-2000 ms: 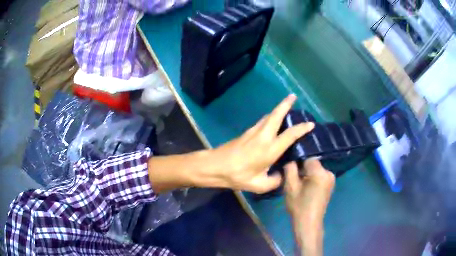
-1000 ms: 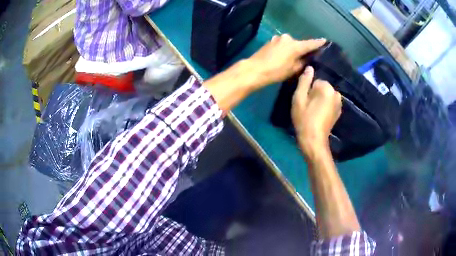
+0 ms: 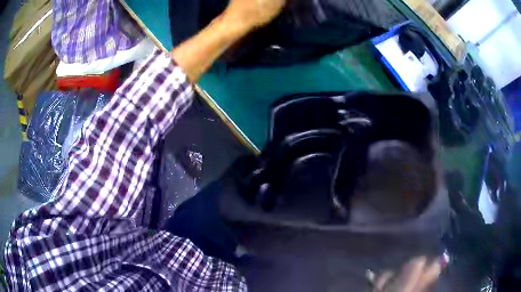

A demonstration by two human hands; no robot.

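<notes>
A glossy black blister tray (image 3: pixel 308 177) with rounded stepped hollows is tilted towards me, large and close, over the bench's near edge. My right hand (image 3: pixel 411 276) is blurred at the bottom right, its fingers against the tray's near outer wall. My left hand (image 3: pixel 257 10) is at the top edge, partly cut off, beside more black trays (image 3: pixel 320 34) on the green bench (image 3: pixel 245 97). Its grip is hidden. The hollows that I can see hold no bagged part.
A blue-rimmed tray (image 3: pixel 394 65) with a black looped item stands on the far side. A person's purple plaid sleeve (image 3: pixel 85 28) is at the upper left. Plastic-wrapped black trays (image 3: pixel 48 142) and a brown carton (image 3: pixel 28 45) are on the floor at left. Dark bagged items (image 3: pixel 465 97) lie at right.
My hands have moved apart, the left up and the right down to the bottom right. One black tray has come close to me with its hollows showing; other black trays are at the top.
</notes>
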